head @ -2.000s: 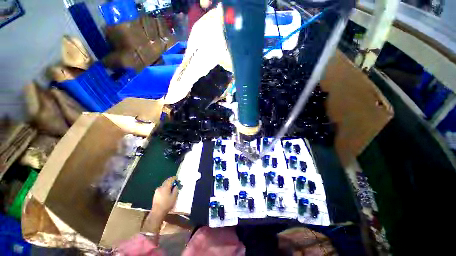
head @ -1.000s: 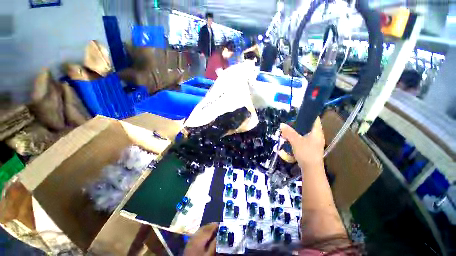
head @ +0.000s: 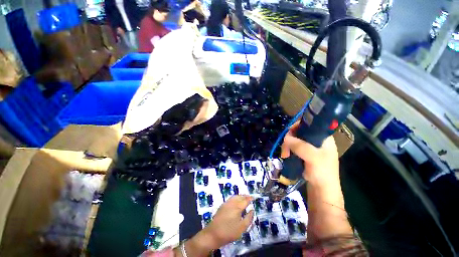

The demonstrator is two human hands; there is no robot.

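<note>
My right hand [head: 319, 155] is shut around the dark electric screwdriver [head: 324, 118], which is tilted with its silver nose [head: 274, 188] over the grid of white housings [head: 268, 228]. The housings hold small green, blue and black parts. My left hand [head: 232, 221] is over the middle of the grid, its fingertips close to the screwdriver nose and hiding some housings. Whether its fingers touch or pinch anything is unclear. Small circuit boards with blue components [head: 152, 237] lie on a pale strip [head: 168, 213] at left.
A heap of black parts [head: 241, 118] lies behind the grid, with an open white sack [head: 171, 75] on it. An open cardboard box [head: 30, 201] with clear pieces stands at left. A cardboard wall [head: 297, 98], blue bins [head: 98, 103], a white machine [head: 229, 57] and people are beyond.
My right hand took hold of the screwdriver, and its nose now sits lower over the housings. My left hand left the circuit boards and moved right to the grid. The view has shifted.
</note>
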